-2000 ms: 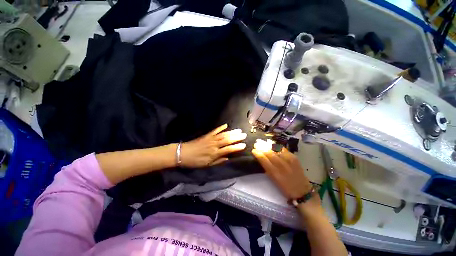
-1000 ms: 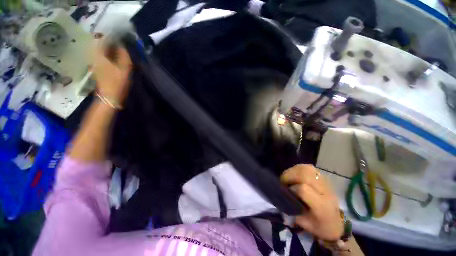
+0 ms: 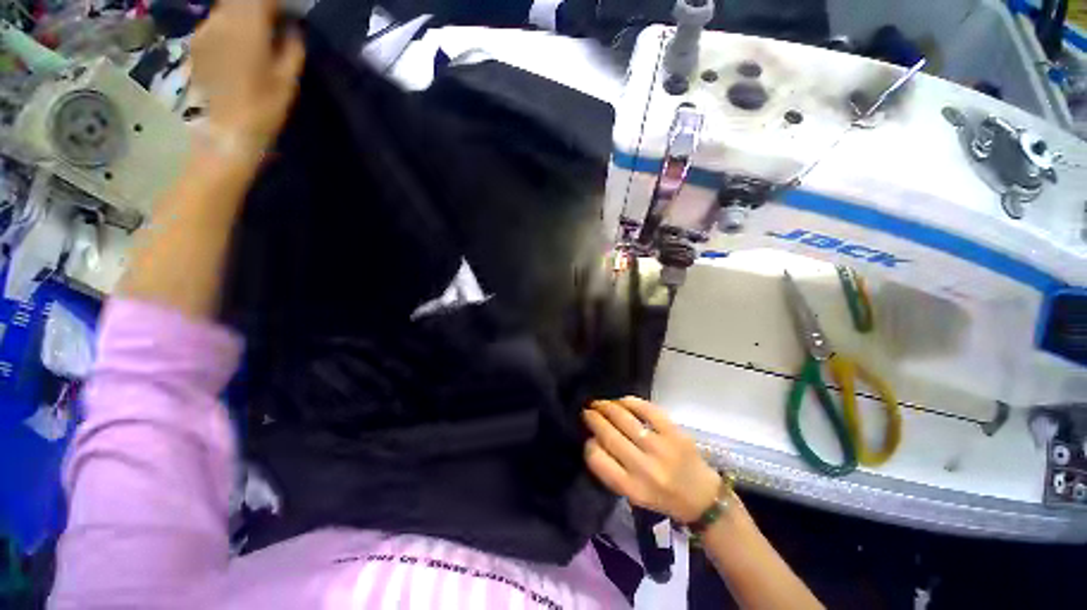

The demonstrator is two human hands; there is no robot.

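A black fabric garment piece (image 3: 393, 381) spreads over the table and my lap, left of and below the lit needle area (image 3: 622, 260). A small white patch of backing (image 3: 455, 293) shows between its folds. My left hand (image 3: 244, 78) is raised at the upper left, blurred, and holds the cloth's upper edge. My right hand (image 3: 644, 462) grips the cloth's right edge below the needle, with its fingers on the black fabric. Folds of cloth hide part of the table and of the area around the presser foot.
The white sewing machine head (image 3: 822, 226) with its blue stripe is at the right. Scissors (image 3: 834, 393) with green and yellow loops and small snips (image 3: 853, 298) lie on the machine bed. A cream second machine (image 3: 89, 131) and a blue crate (image 3: 30, 465) are at the left.
From both hands flat by the needle, my left hand has moved far up and left. The stretched dark strip of a second ago now shows as loose, spread cloth. The camera view has shifted.
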